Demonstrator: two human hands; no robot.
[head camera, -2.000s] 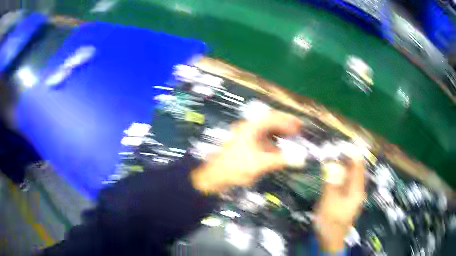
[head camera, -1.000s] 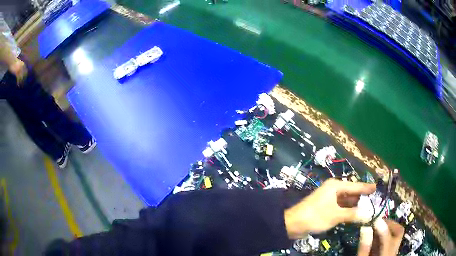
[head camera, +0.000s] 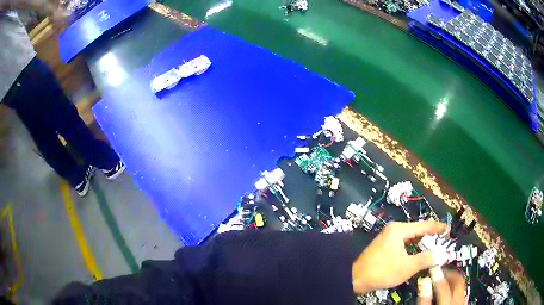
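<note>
My left hand (head camera: 391, 256) holds a white plastic part (head camera: 440, 247) between thumb and fingers at the lower right. My right hand (head camera: 444, 287) is below it, cut off by the bottom edge, its fingertips touching the white part. A black part (head camera: 460, 223) stands up just beyond the white part; whether it is attached cannot be told. Wired board assemblies with white parts (head camera: 271, 180) and green boards (head camera: 316, 162) lie on the dark bench mat beside my left hand.
A blue corrugated sheet (head camera: 221, 131) at left bears white units (head camera: 181, 74). A worn metal rail (head camera: 405, 162) edges the green conveyor belt (head camera: 393, 83), which carries a unit (head camera: 534, 205) at far right. A person (head camera: 51, 113) stands at far left. White units fill a blue sheet (head camera: 531, 113) at upper right.
The view has shifted, so the bench appears farther right. The white part now shows more openly between my fingers. The unit on the belt is nearer the right edge, and another shows at the top.
</note>
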